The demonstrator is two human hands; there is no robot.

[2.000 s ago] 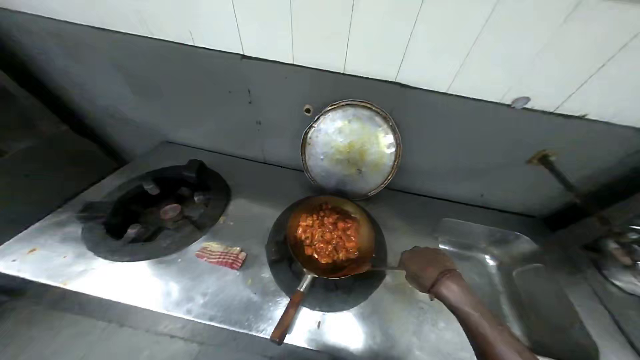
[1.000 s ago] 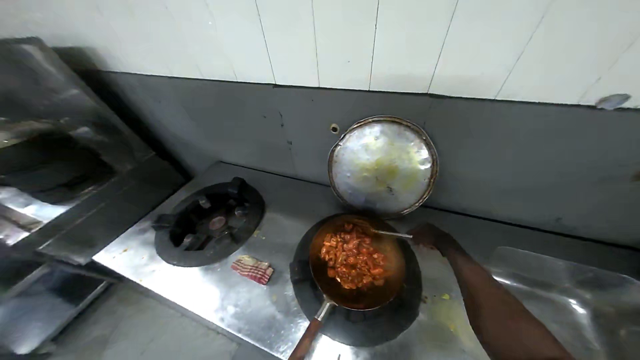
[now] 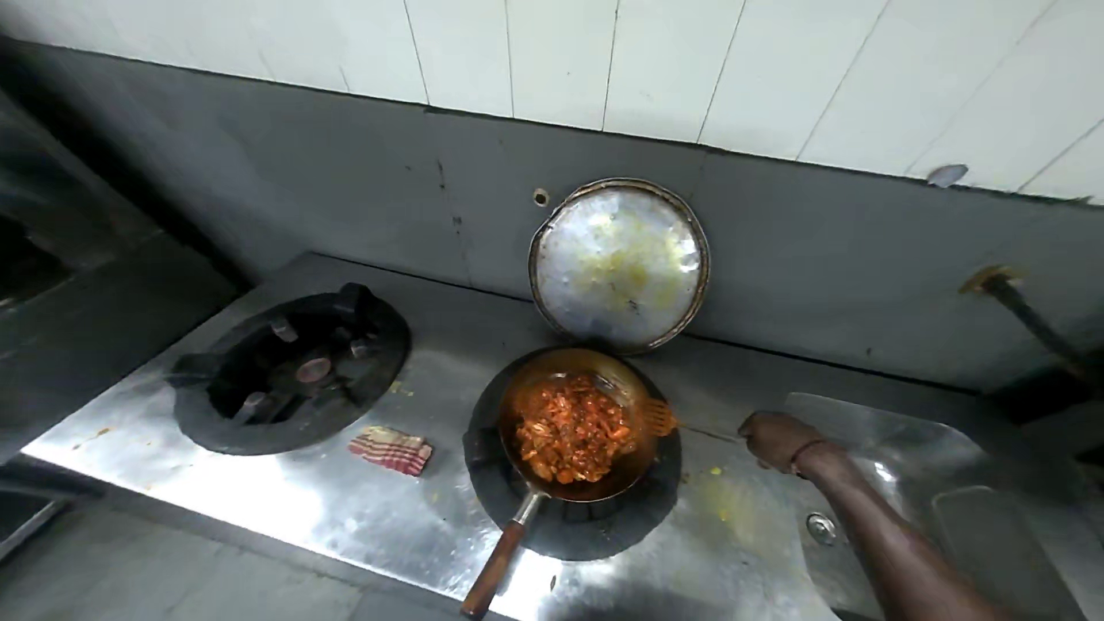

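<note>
A frying pan [image 3: 638, 457] with a wooden handle [image 3: 494, 569] sits on the right-hand burner [image 3: 586, 539]. Chunky food in red sauce [image 3: 573, 427] lies in the pan. My right hand [image 3: 780, 440], with a band at the wrist, grips the thin handle of a slotted metal spatula [image 3: 659, 417]. The spatula's sauce-coated head is at the pan's right rim. My left hand is out of view, and no hand is on the pan's handle.
A second burner [image 3: 293, 371] is at the left, with a folded striped cloth [image 3: 391, 449] between the burners. A round metal lid [image 3: 619, 266] leans on the wall behind the pan. A steel sink [image 3: 940, 466] lies under my right forearm, and a pipe [image 3: 1035, 323] juts from the wall.
The spatula's head has come out of the food to the pan's right rim, and my right hand has moved away from the pan. The view has shifted.
</note>
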